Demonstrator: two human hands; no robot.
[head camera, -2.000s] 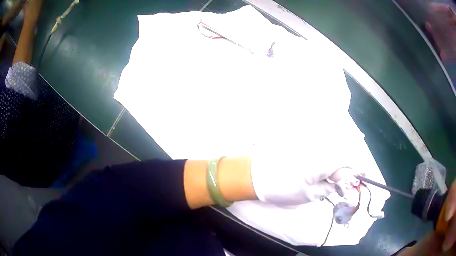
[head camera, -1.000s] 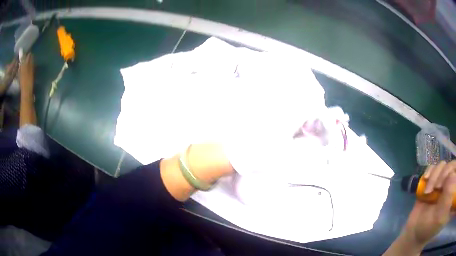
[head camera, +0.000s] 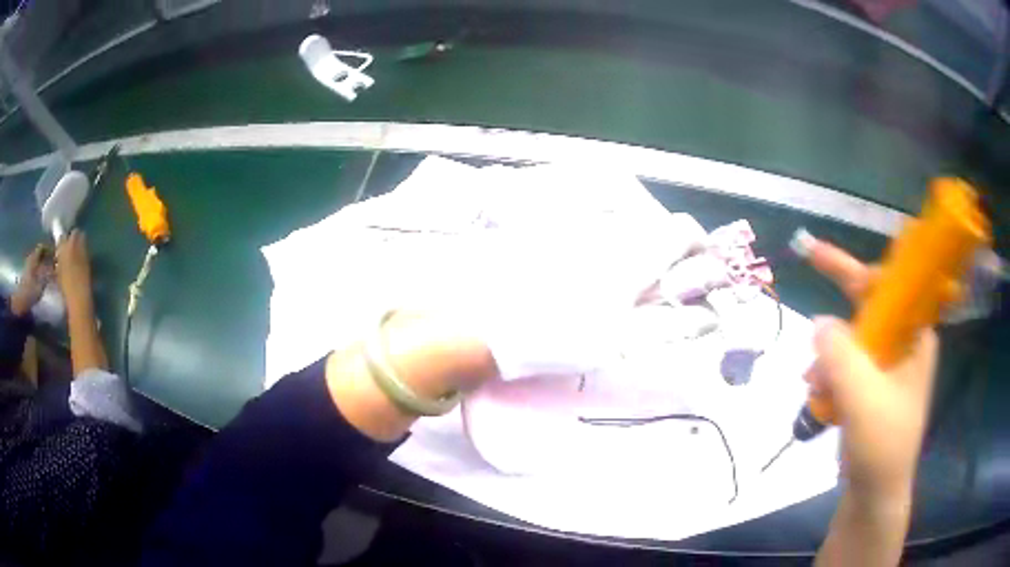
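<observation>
My left hand (head camera: 665, 299), in a white glove washed out against the white cloth (head camera: 332, 266), has its fingers around a small pinkish-white wired part (head camera: 744, 253) with red leads; the exact grip is blurred by glare. A pale pink rounded housing (head camera: 515, 426) lies under my left wrist, with a thin black wire (head camera: 714, 426) beside it. My right hand (head camera: 875, 388) holds an orange electric screwdriver (head camera: 914, 277), black nose and thin bit pointing down-left over the cloth's right edge. A dark greyish spot (head camera: 739, 366) shows below the wired part.
A green conveyor (head camera: 532, 94) behind a pale rail (head camera: 277, 135) carries a white forked part (head camera: 335, 69) and a small green-and-dark piece (head camera: 424, 50). At left, a neighbour's hands (head camera: 69, 260) hold a white round-headed part (head camera: 64, 199) near another orange screwdriver (head camera: 147, 208).
The wired part and my left hand have moved up and away from the earlier working spot. My right hand has raised and tilted the screwdriver upright. The view has shifted, showing more conveyor.
</observation>
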